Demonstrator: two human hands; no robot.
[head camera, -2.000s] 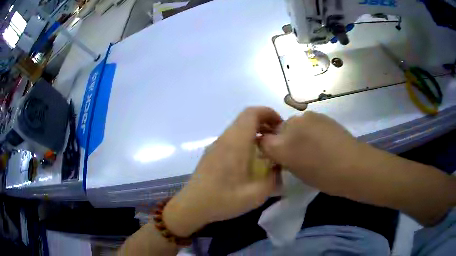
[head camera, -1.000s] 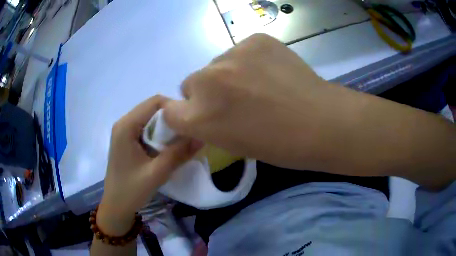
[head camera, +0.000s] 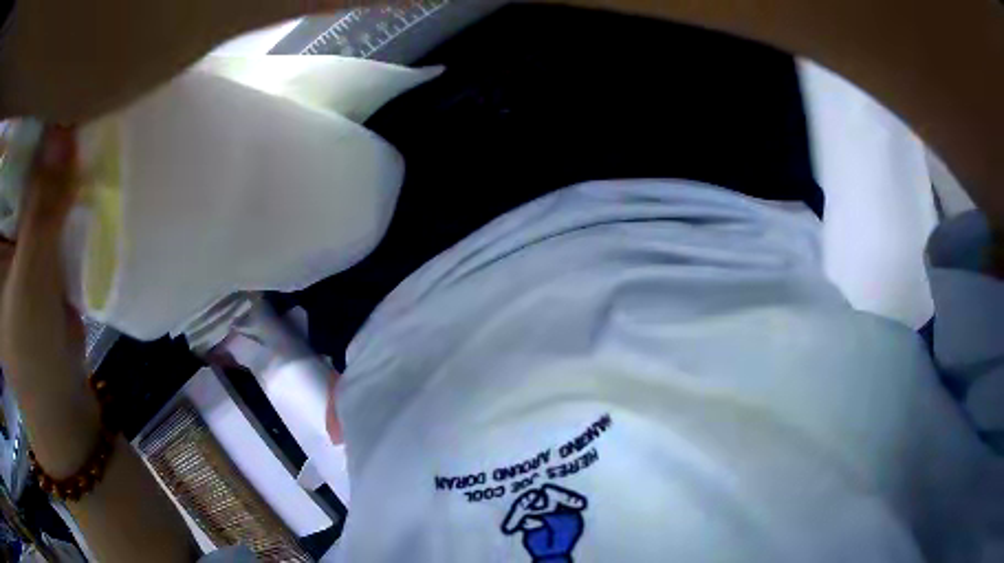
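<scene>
A white fabric piece (head camera: 253, 187) hangs large and loose at the upper left, with a pale yellow layer (head camera: 105, 220) showing along its left side. My left hand (head camera: 39, 286) is at the left edge, partly cut off, and holds the fabric's left side with its fingertips by the yellow layer. A beaded bracelet is on that wrist. My right hand (head camera: 99, 50) looms blurred at the top left, over the fabric's upper edge. Its fingers are hidden or out of the picture, so its grip cannot be told. My right arm arches along the top and right.
A strip of the table edge with a printed ruler (head camera: 374, 33) shows at the top. A brown-gold slatted tray (head camera: 215, 484) and a white surface lie at the lower left. My lap and light-blue printed shirt (head camera: 617, 363) fill the middle. A small pink-red piece (head camera: 335, 409) is beside the shirt.
The view has tipped down to my lap. The machine bed and scissors have left the picture. Both hands are now at the upper left, and the white piece hangs opened out wider.
</scene>
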